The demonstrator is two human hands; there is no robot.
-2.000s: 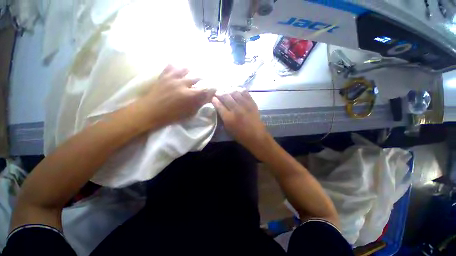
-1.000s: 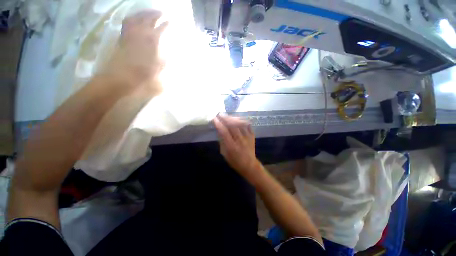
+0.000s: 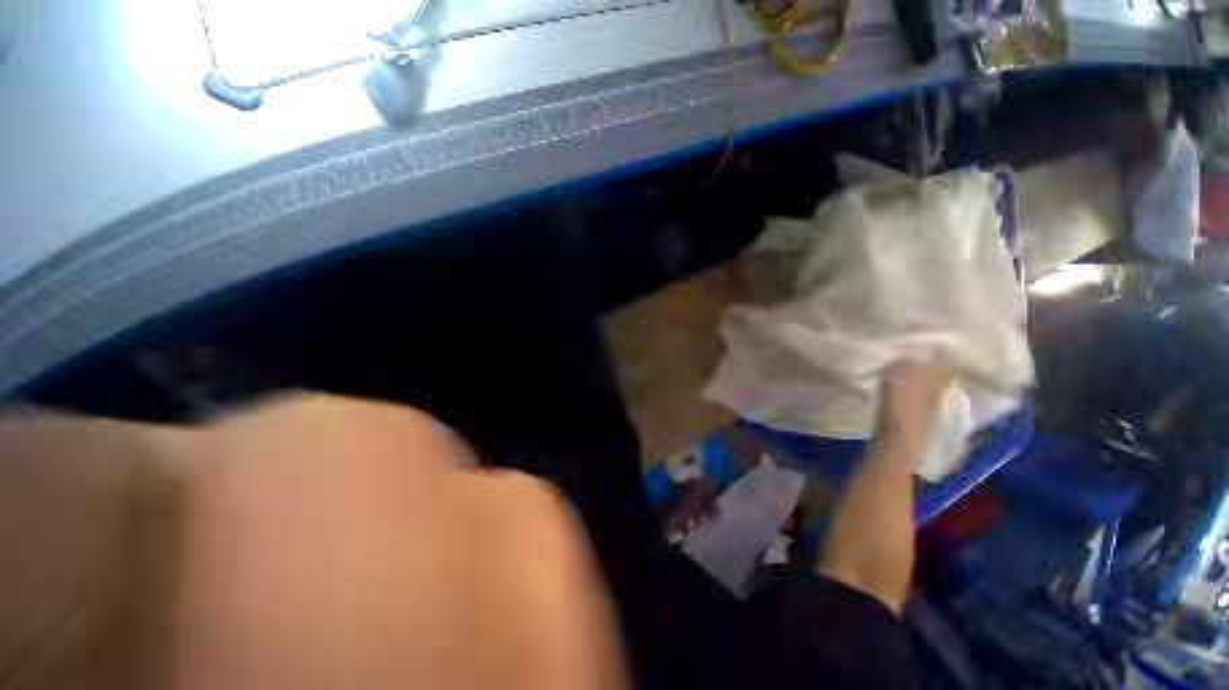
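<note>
Cream cloth pieces lie heaped in the blue crate at the right. My right hand reaches into the front part of the heap; its fingers are blurred and partly lost against the cloth, so I cannot tell whether they grip it. My left hand and forearm are very large and blurred at the lower left, close to the camera; the fingers cannot be made out.
The grey table edge with its ruler strip curves across the upper left. A small dark tool and yellow scissors handles lie on the table. Brown cardboard stands left of the crate. White cloth lies below it.
The view has swung right and down, away from the machine head. My right hand has gone from the table edge to the crate. My left arm has come close to the camera, off the sewn cloth.
</note>
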